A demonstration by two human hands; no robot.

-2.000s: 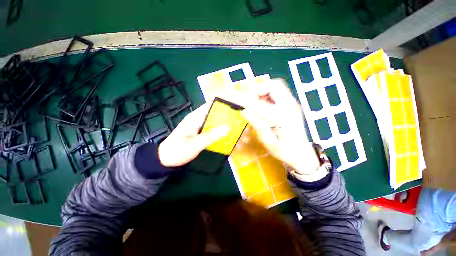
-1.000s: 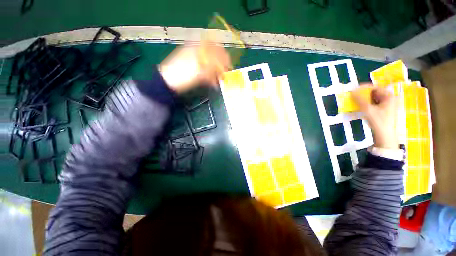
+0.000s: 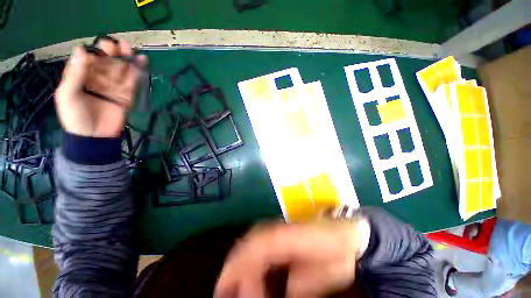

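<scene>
My left hand (image 3: 102, 87) is raised over the left pile of frames, its fingers closed around a black plastic frame (image 3: 108, 52) that is partly blurred. My right hand (image 3: 291, 256) is blurred at the bottom centre, below the sticker sheets (image 3: 311, 134); whether it holds anything cannot be told. The sheets have yellow pieces, overexposed in the middle. A used sheet (image 3: 387, 138) with empty windows lies to their right, with one yellow adhesive piece (image 3: 392, 110) on it. More black frames (image 3: 204, 142) lie tangled left of the sheets.
A stack of sheets (image 3: 476, 145) lies at the right beside a cardboard panel (image 3: 512, 134). A pale rail (image 3: 279, 42) crosses behind the bench. On the green belt beyond lie several frames, one with yellow (image 3: 144, 2). A person's leg and a red object (image 3: 460, 240) show at lower right.
The yellow-covered frame has left my left hand, which moved left onto the pile and took a black frame. My right hand moved from the used sheet to bottom centre, leaving a yellow piece there.
</scene>
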